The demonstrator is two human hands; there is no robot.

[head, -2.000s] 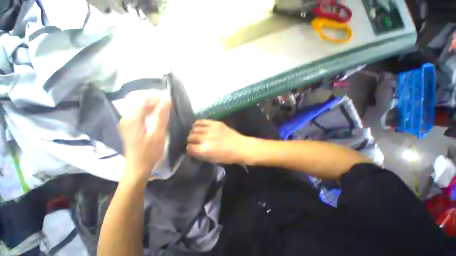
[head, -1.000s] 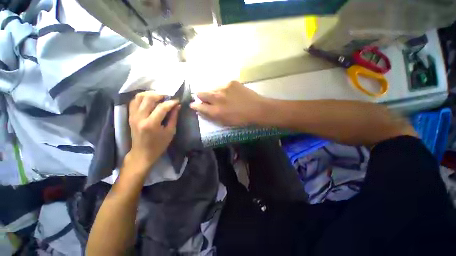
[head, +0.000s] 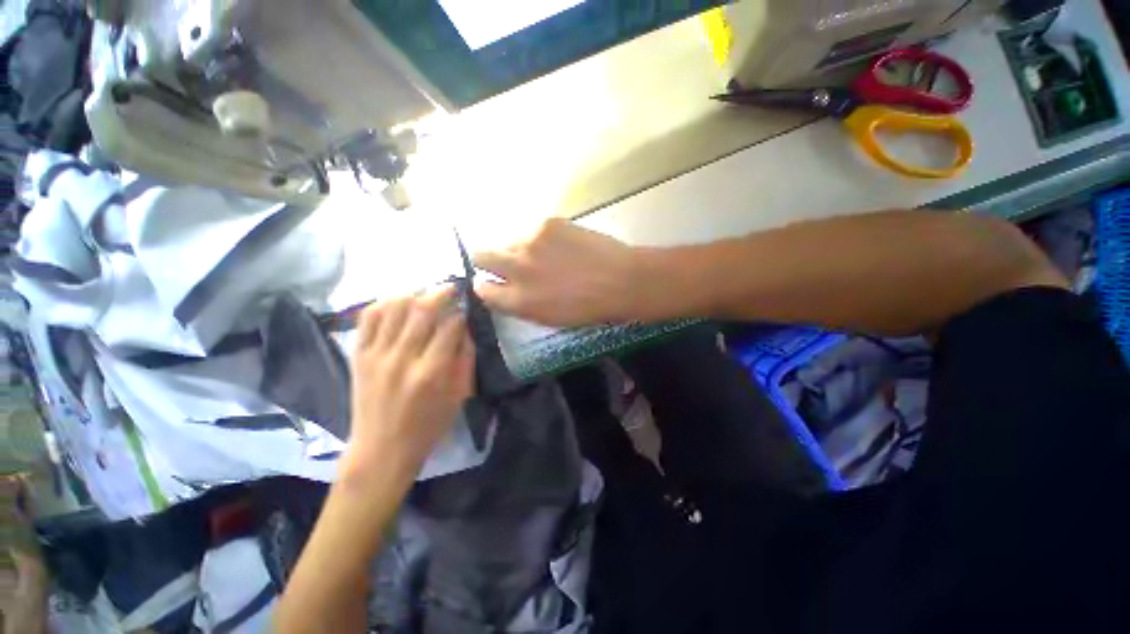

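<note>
The light grey garment cloth (head: 198, 254) with dark seam lines lies heaped left of the needle area. My left hand (head: 415, 378) lies on the cloth near the table's front edge, its fingertips on a dark grey strip (head: 486, 347). My right hand (head: 555, 275) pinches the edge of the same strip from the right, its fingers close to my left fingertips. Dark grey cloth (head: 514, 495) hangs over the lap. The sewing machine head (head: 248, 93) is above, with the presser foot (head: 394, 186) behind both hands in bright glare.
Scissors with red and yellow handles (head: 911, 118) lie on the table right of the machine. A dark green tray (head: 1059, 87) is at the table's right end. A blue-rimmed bin (head: 793, 415) with grey pieces stands below the table edge. A blue basket (head: 1115, 266) shows at the right rim.
The view has shifted, and more of the machine head shows. Both hands have come from the table's front edge up onto the cloth edge near the needle, close together.
</note>
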